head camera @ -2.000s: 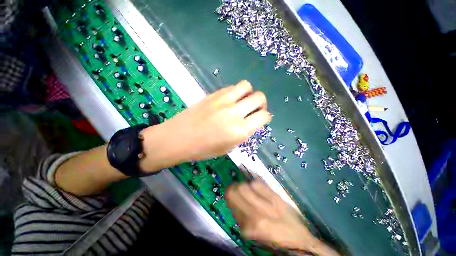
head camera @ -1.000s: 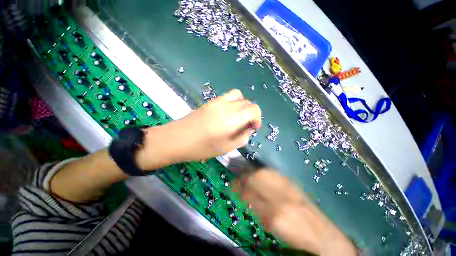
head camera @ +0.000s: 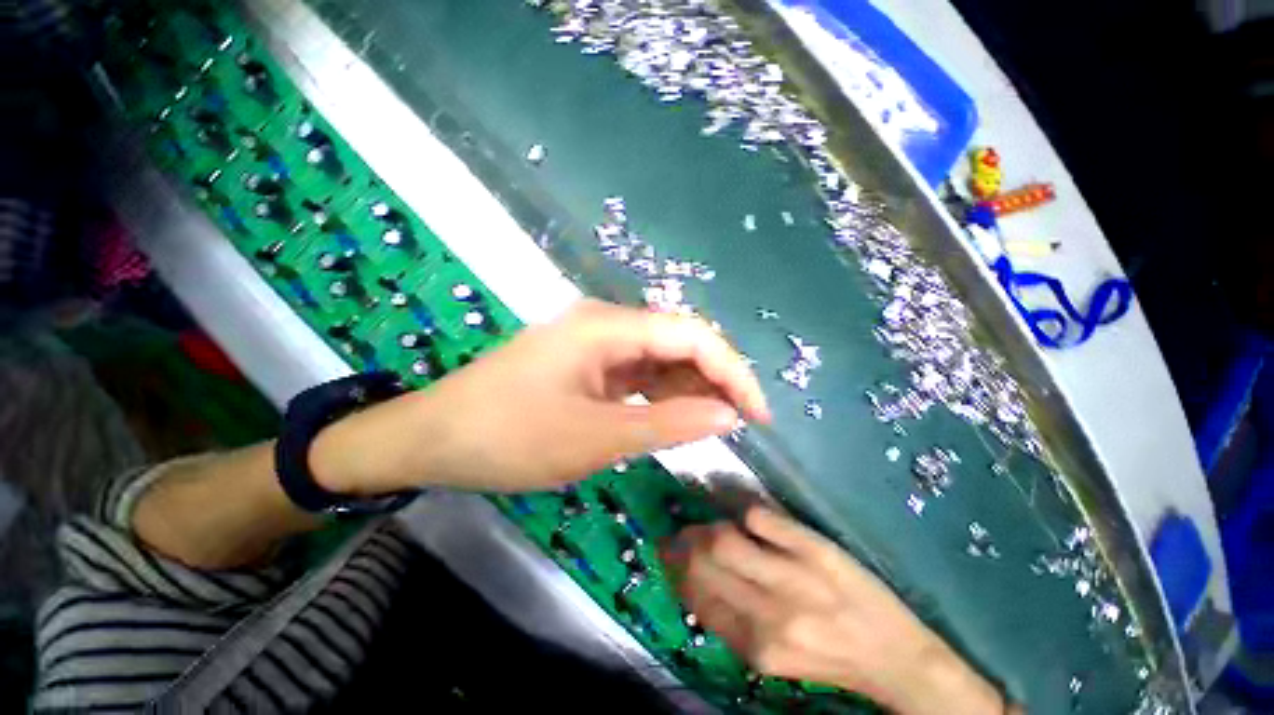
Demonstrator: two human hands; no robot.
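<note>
My left hand [head camera: 559, 398], with a dark wristwatch, is over the inner rail. Its thumb and forefinger curve towards each other, tips close together; a part between them cannot be made out. My right hand [head camera: 796, 601] is slightly blurred, low over the boards, its curled fingertips over the green circuit boards [head camera: 419, 286]; what it holds is hidden. Upright cylinders with pale tops stand on the boards. Small silver metal parts [head camera: 929, 328] lie heaped along the trough's outer edge, with a smaller cluster [head camera: 636, 252] just beyond my left hand.
A pale inner rail [head camera: 419, 161] separates the boards from the dark green trough [head camera: 657, 168]. An outer rail [head camera: 238, 293] runs on the near side. Beyond the trough, a white shelf [head camera: 1090, 391] bears a blue tray [head camera: 964, 126], a blue lanyard [head camera: 1055, 328] and a yellow-and-orange charm [head camera: 986, 171].
My left hand has gone from closed fingers to a wider curve. My right hand has moved back left and down over the boards. The pile by my left hand now shows as a spread cluster.
</note>
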